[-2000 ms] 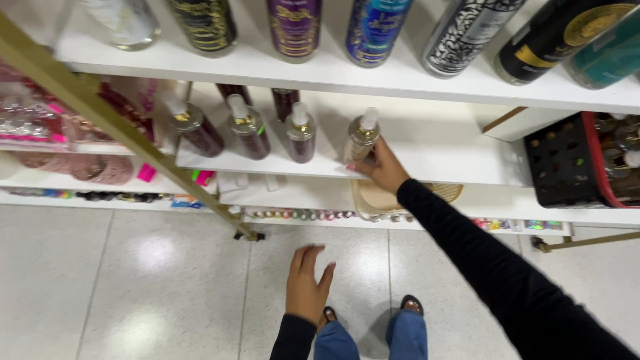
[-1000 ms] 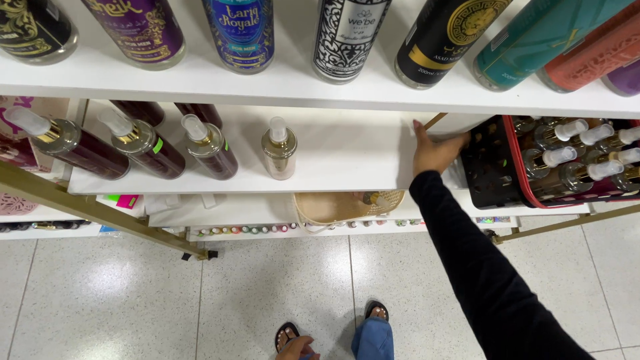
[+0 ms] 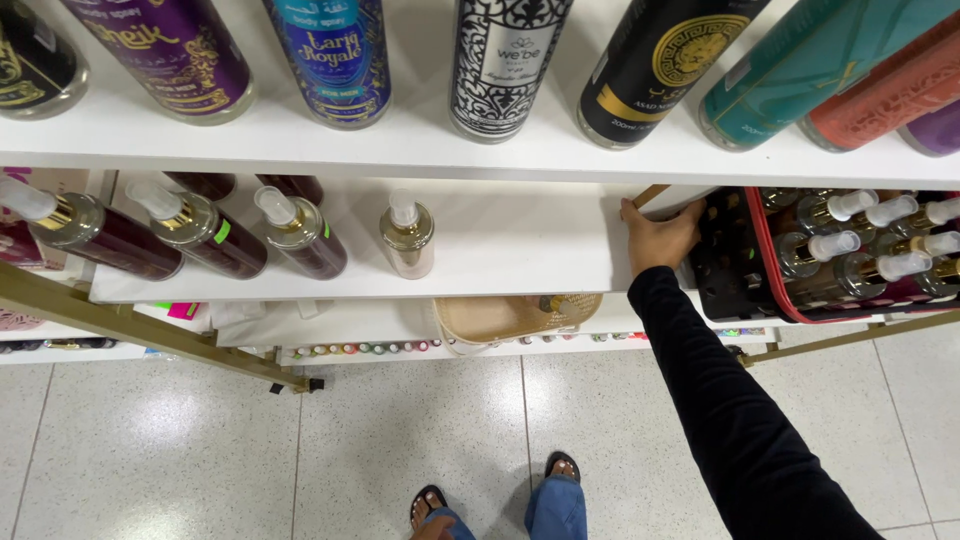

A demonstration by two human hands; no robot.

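Note:
My right hand (image 3: 661,234) reaches onto the middle shelf at the left side of a black plastic basket with a red rim (image 3: 776,259). Its thumb and fingers are spread near the shelf's divider; whether it grips anything is hidden. The basket holds several spray bottles with clear caps. A pale spray bottle (image 3: 407,238) stands upright alone on the shelf, left of the hand. Farther left are dark red spray bottles (image 3: 307,240), some with green stickers. My left hand (image 3: 433,527) shows only in part at the bottom edge, low over my feet, and what it holds cannot be seen.
Large body spray bottles (image 3: 334,67) line the upper white shelf (image 3: 420,154) above the hand. Below the middle shelf sit a tan woven basket (image 3: 495,319) and a row of small bottles (image 3: 379,348). Gold metal frame legs (image 3: 187,341) stand at both sides, on a tiled floor.
My right hand has let go of the pale spray bottle, which stays standing on the shelf, and has moved right to the black basket. My left hand has dropped lower. The view has shifted right.

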